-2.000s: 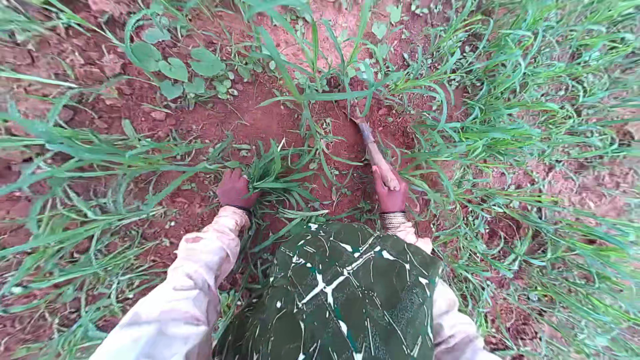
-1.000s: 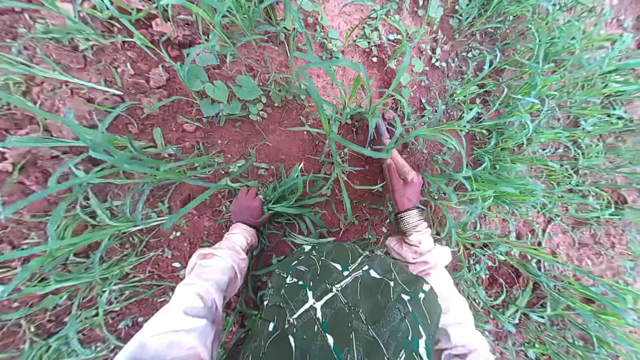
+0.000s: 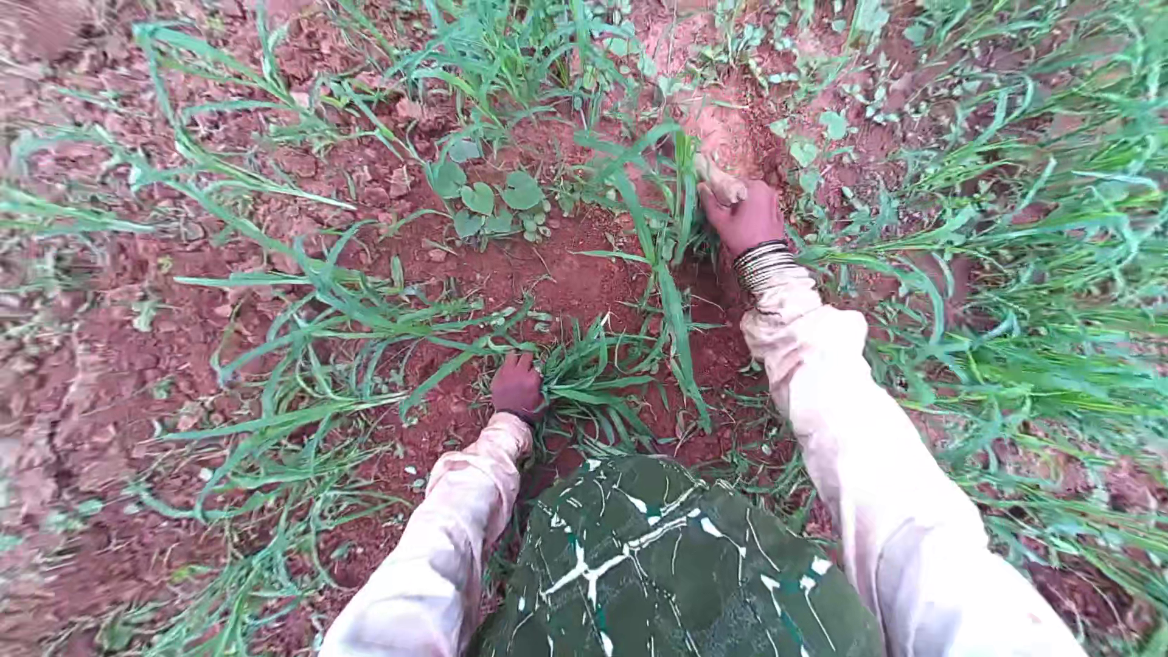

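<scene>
My left hand (image 3: 517, 384) is closed around a bunch of pulled green grass blades (image 3: 598, 374), which spreads to its right just above the soil. Farther forward and to the right, my right hand (image 3: 748, 219) grips the wooden handle (image 3: 721, 182) of a hand tool; the tool's working end is hidden or too blurred to tell. Beside this hand stands an upright tuft of long grass (image 3: 680, 201), its blades hanging down toward the left hand. Metal bangles (image 3: 765, 265) ring the right wrist.
Reddish soil (image 3: 566, 278) lies between the hands. A small broad-leaved plant (image 3: 497, 201) grows ahead and left of centre. Tall grass (image 3: 1049, 356) stands thick on the right, with more grass (image 3: 338, 310) at the left. Dark green patterned cloth (image 3: 675, 566) covers my lap.
My right hand has moved forward with the tool, up beside the upright grass tuft. My left hand keeps its hold on the grass bunch.
</scene>
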